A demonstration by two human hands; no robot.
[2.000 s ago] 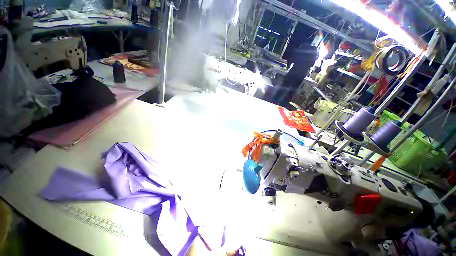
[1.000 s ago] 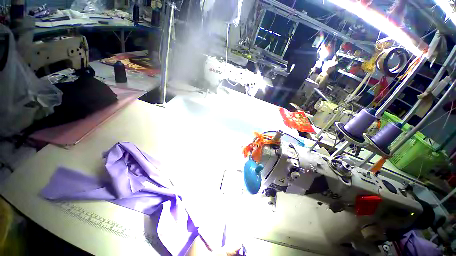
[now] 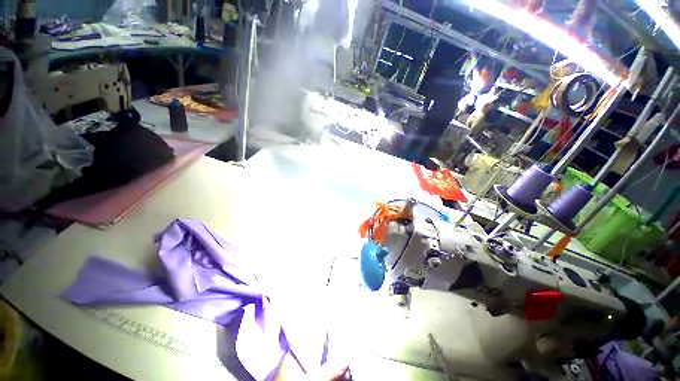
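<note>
Purple cloth (image 3: 190,260) lies in a loose, folded heap on the pale sewing table (image 3: 171,205), left of the machine. Its strips run down to the bottom edge, and narrow dark-purple ends show there. Fingertips (image 3: 337,373) show at the bottom edge beside the strips, small, cut off and washed out by glare. I cannot tell which hand they belong to, or what they hold. The white sewing machine (image 3: 477,260) stands at the right, with a blue oval guard (image 3: 372,266) and an orange cloth tie (image 3: 384,222) at its needle end.
A thin metal tool, perhaps thread snips (image 3: 438,353), lies below the machine head. Purple thread cones (image 3: 529,184) stand behind the machine, near a green basket (image 3: 615,231). A red packet (image 3: 440,182) lies at the back. A black cloth heap (image 3: 130,152) and pink sheet (image 3: 119,197) are left.
The view has shifted slightly. The fingertips and strip ends at the bottom edge have moved a little left. The thin metal tool below the machine head now shows.
</note>
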